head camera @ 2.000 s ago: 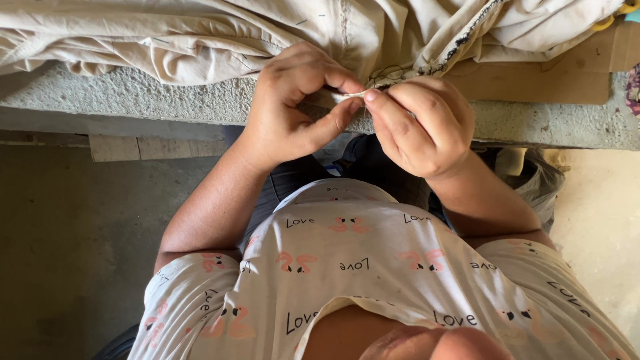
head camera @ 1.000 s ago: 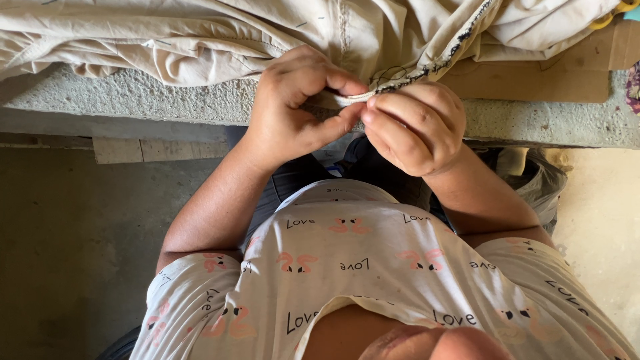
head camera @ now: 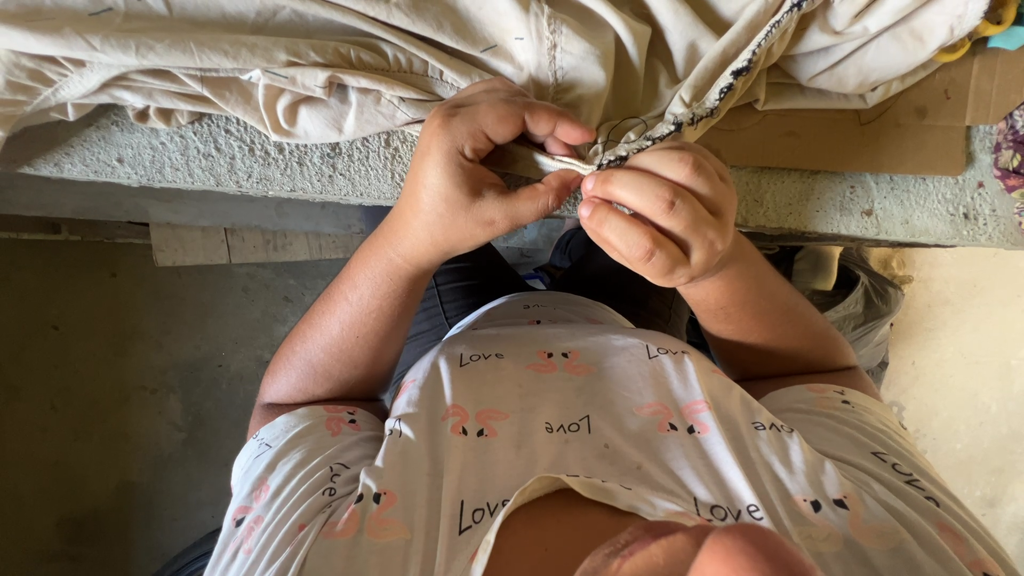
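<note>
A cream fabric (head camera: 352,48) lies bunched over a rough concrete ledge. Its folded edge is pinched between the thumb and fingers of my left hand (head camera: 492,160). Close beside it, my right hand (head camera: 660,204) grips the same edge, fingertips nearly touching those of the left. Dark stitching (head camera: 740,68) runs along the edge from my right hand toward the upper right. A loop of black thread (head camera: 628,128) stands above the fingertips. Whether a needle is between the fingers cannot be seen.
The concrete ledge (head camera: 320,164) spans the view. Brown cardboard (head camera: 848,144) lies on it at the right, with yellow-handled scissors or a similar yellow object (head camera: 952,52) at the upper right corner. A dark plastic bag (head camera: 868,308) is below the ledge.
My right hand has shifted slightly around the fabric edge, and more of the dark-stitched edge shows beside its fingers. My left hand has stayed about where it was, still pinching the fabric.
</note>
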